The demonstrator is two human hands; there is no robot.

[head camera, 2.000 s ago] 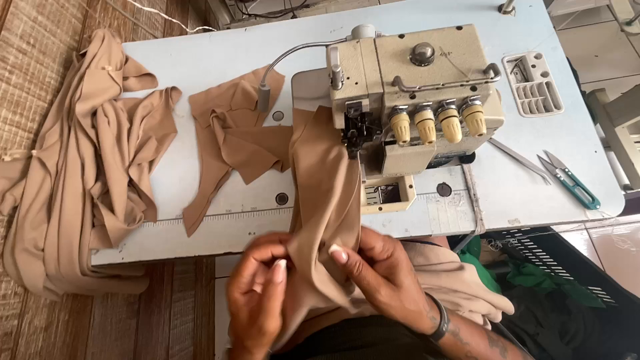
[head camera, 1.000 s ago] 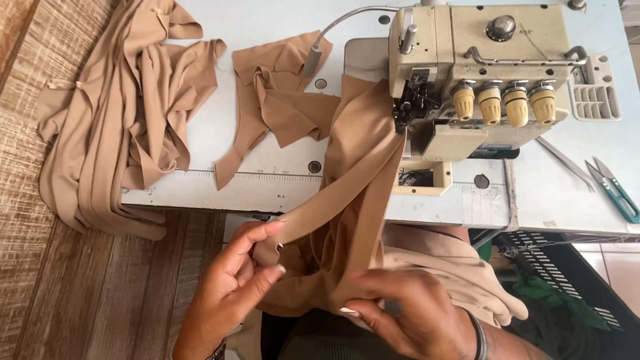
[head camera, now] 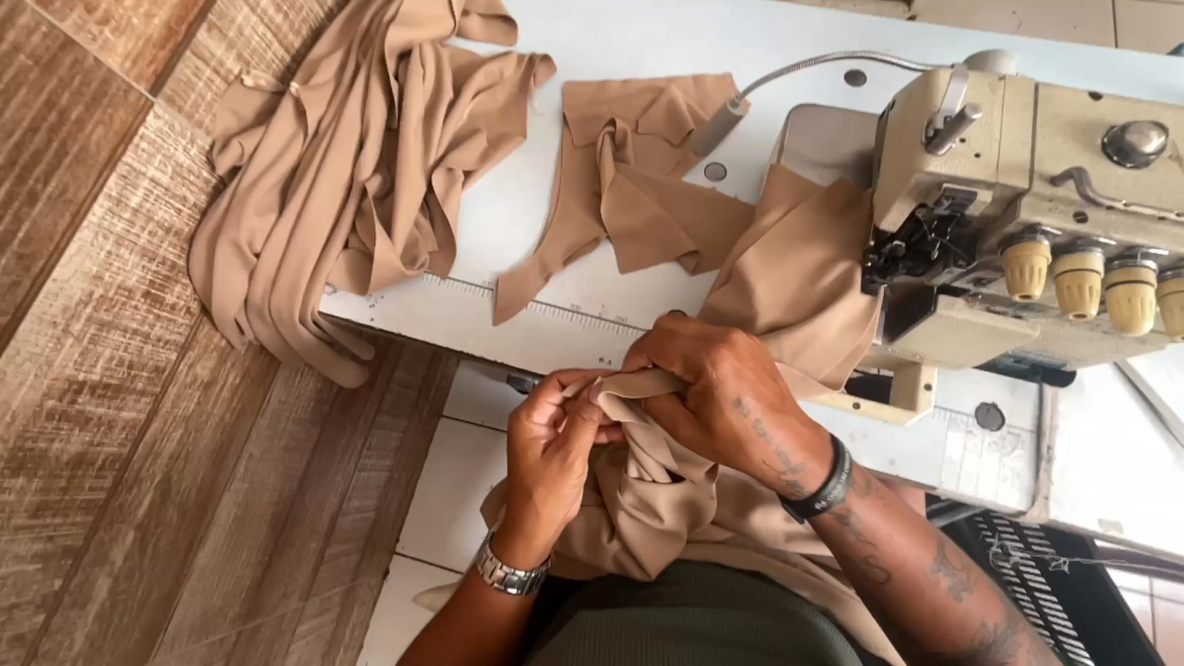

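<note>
Tan stretch fabric (head camera: 805,268) runs from the needle area of a beige overlock sewing machine (head camera: 980,157) over the table's front edge and down to my lap. My left hand (head camera: 555,453) pinches an edge of this fabric between thumb and fingers. Close beside it on the right, my right hand (head camera: 731,388) grips the same edge, knuckles up, its fingertips partly hidden. More of the cloth lies bunched below both hands.
Loose tan fabric pieces (head camera: 638,185) lie on the white table (head camera: 518,324) left of the machine, under a lamp on a flexible arm (head camera: 721,125). A larger fabric pile (head camera: 351,176) hangs over the left edge. A black plastic crate (head camera: 1045,573) stands low at right.
My right hand has moved up and across to beside my left hand, near the table edge. The fabric strip stretched toward the machine earlier now lies looser. The view has shifted left.
</note>
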